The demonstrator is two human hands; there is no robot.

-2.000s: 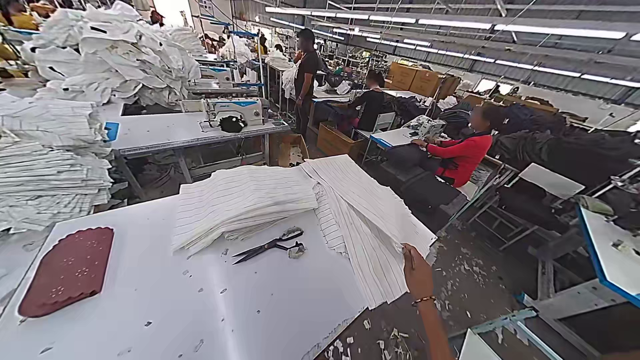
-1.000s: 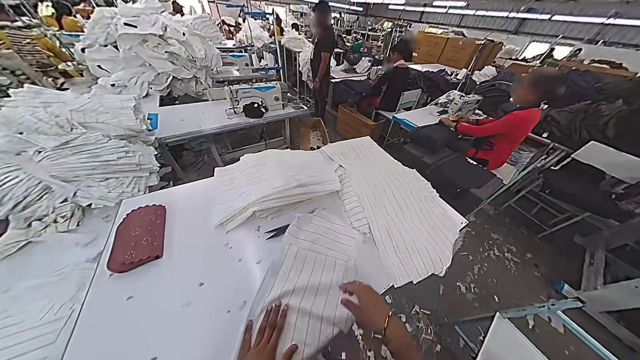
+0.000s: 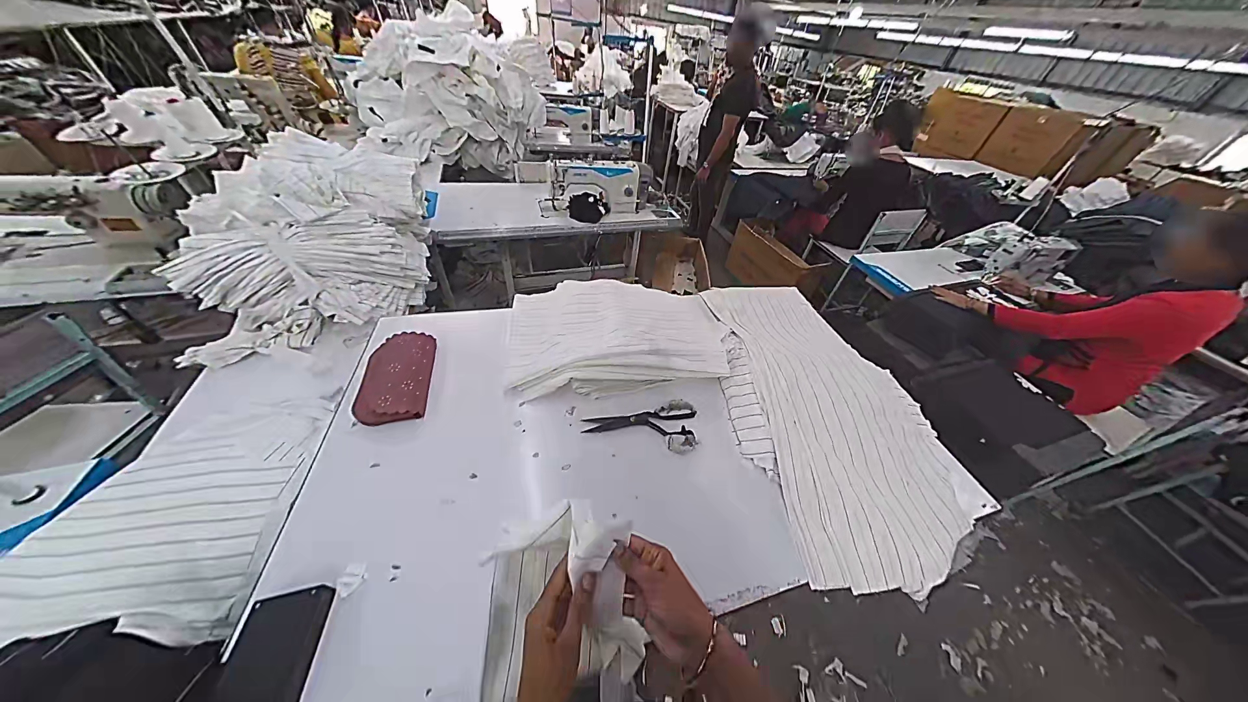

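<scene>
Near the front edge of the white table (image 3: 448, 507), my left hand (image 3: 556, 624) and my right hand (image 3: 668, 604) pinch a gathered piece of white striped fabric (image 3: 595, 551) between them. Part of that piece lies on the tabletop under the left hand. Beyond the hands rest black fabric scissors (image 3: 639, 422) with cloth-wrapped handles. A folded stack of striped fabric (image 3: 624, 336) lies behind the scissors. To its right, more striped panels (image 3: 843, 439) are spread over the table's right side. A dark red scalloped case (image 3: 395, 378) lies at left.
Striped fabric (image 3: 146, 526) and a black flat object (image 3: 283, 634) lie at left. Piled white garments (image 3: 312, 234) stand behind them. A sewing machine (image 3: 600, 185) is on a table ahead. A person in red (image 3: 1121, 331) sits at right; another person (image 3: 726, 127) stands farther back.
My hands have come together and lifted part of the striped piece, which lay flat under them one second ago. The scissors, then mostly covered by fabric, are uncovered. The view has shifted.
</scene>
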